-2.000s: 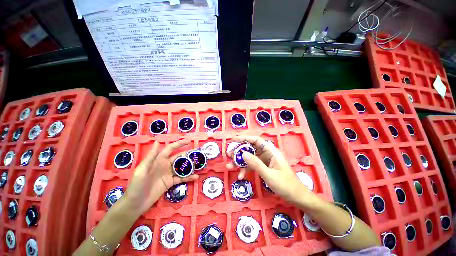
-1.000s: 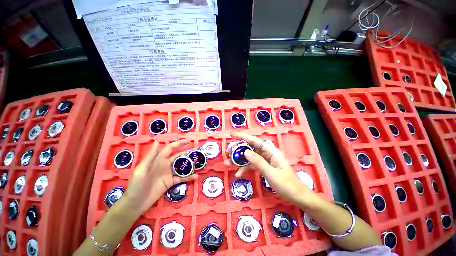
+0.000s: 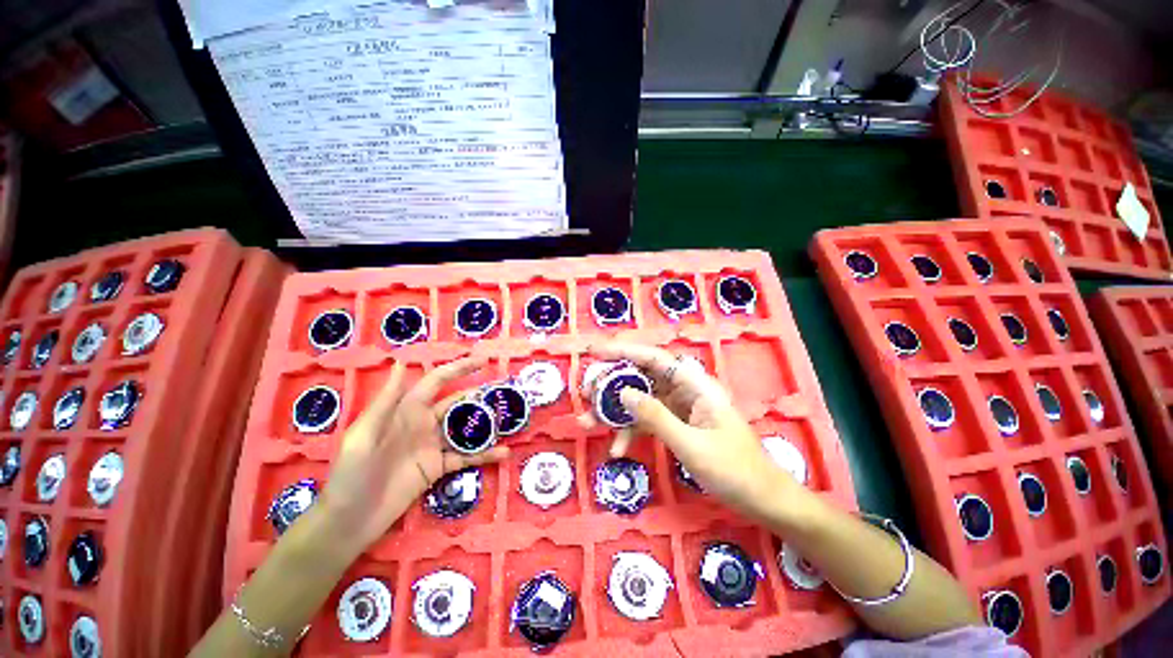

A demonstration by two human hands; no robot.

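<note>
My left hand (image 3: 392, 450) holds two round smartwatch bodies (image 3: 470, 426) side by side at its fingertips, black faces up with small pinkish marks lit. My right hand (image 3: 701, 431) holds another smartwatch body (image 3: 623, 396), face up, with a fingertip on its dark glass. Both hands are above the orange-red foam compartment tray (image 3: 502, 524). In that tray, the back row holds black faces up; the front rows hold silver and dark backs up. Some pockets of the second row are hidden by my hands, and its rightmost pocket is empty.
Stacked trays (image 3: 193, 424) of mixed units stand at left. A neighbouring tray (image 3: 900, 463) of mostly black faces lies at right, another tray (image 3: 1068, 154) behind it with a white tag (image 3: 1132, 211). A work instruction sheet (image 3: 399, 142) stands behind. A white cable (image 3: 949, 49) lies back right.
The face of the unit in my right hand showed a bluish-purple glow and now looks dark, and its tilt has changed slightly. My left hand has stayed nearly still.
</note>
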